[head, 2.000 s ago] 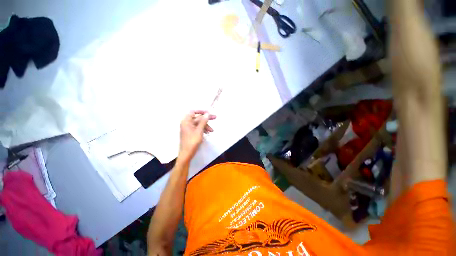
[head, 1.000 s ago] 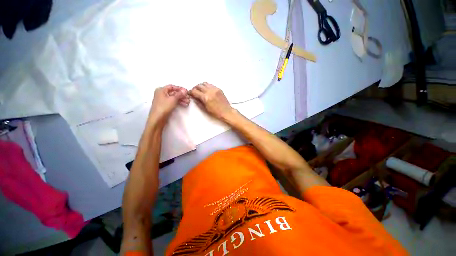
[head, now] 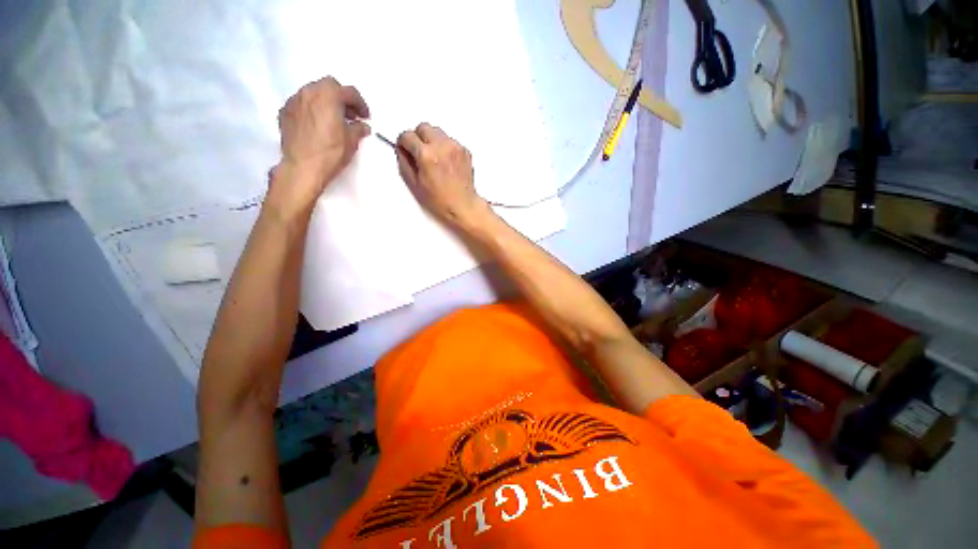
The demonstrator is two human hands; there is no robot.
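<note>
A white paper piece (head: 370,241) lies over the large white pattern paper (head: 472,75), between my forearms and reaching the table's near edge. My left hand (head: 320,134) is at its upper left, fingers bent and fingertips together; what is between them is too small to tell. My right hand (head: 438,172) is to the right, holding a thin dark pointed tool (head: 386,139) whose tip points toward my left fingertips. The tool's handle is hidden in my fingers. Drawn lines show on the paper at the left.
Black shears (head: 712,54), a tan French curve (head: 595,48), a yellow pen (head: 617,134) and a clear ruler (head: 646,161) lie at the right. A small off-white piece (head: 191,262) lies left. Pink fabric (head: 64,434) is lower left. Open boxes (head: 740,316) stand below the table.
Since the last earlier frame my hands have moved apart, my left up and left, and the dark tool shows. Before that, my right arm was raised at the far right, away from the paper.
</note>
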